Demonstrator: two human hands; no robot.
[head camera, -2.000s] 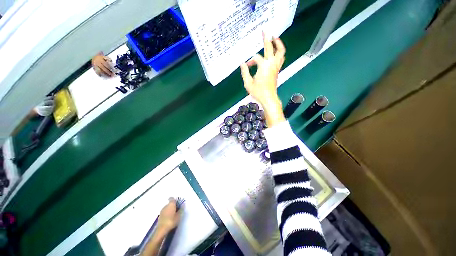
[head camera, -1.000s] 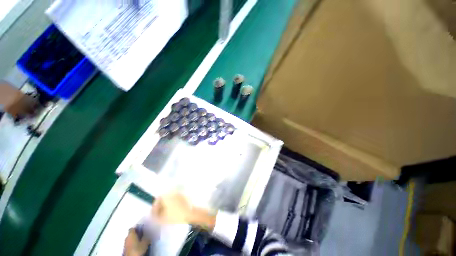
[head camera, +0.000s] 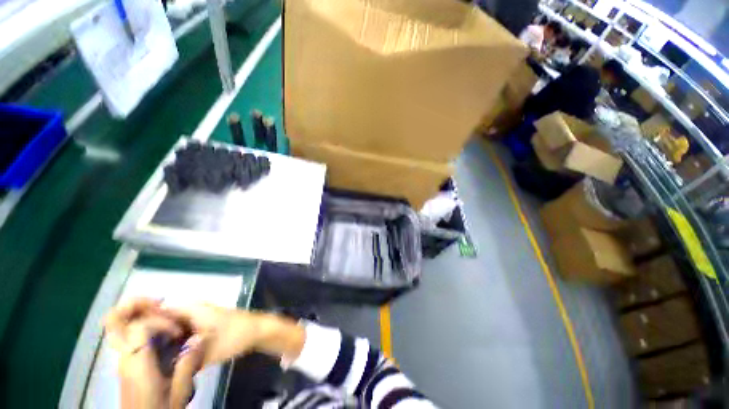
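Note:
My right hand (head camera: 209, 331), in a black-and-white striped sleeve, and my left hand (head camera: 142, 351) are together above the white work mat (head camera: 212, 281) at the lower left. They are blurred and close around a dark object (head camera: 166, 351), probably a black handle housing, mostly hidden by the fingers. A cluster of black tube shells (head camera: 214, 168) stands upright at the far end of the white framed tray (head camera: 289, 216). Several more tubes (head camera: 257, 128) stand on the green surface behind the tray.
Large brown carton (head camera: 384, 88) behind the tray. Black tote (head camera: 412, 244) with liner bag and dark tubes right of the tray. Blue bin (head camera: 40, 152) and hanging record sheet (head camera: 126, 56) at left. Grey floor with yellow lines, cartons (head camera: 591, 240) and people (head camera: 567, 92) at right.
The view has swung right, bringing the tote, floor and far cartons into view. My right hand has come down from near the record sheet to my left hand over the mat.

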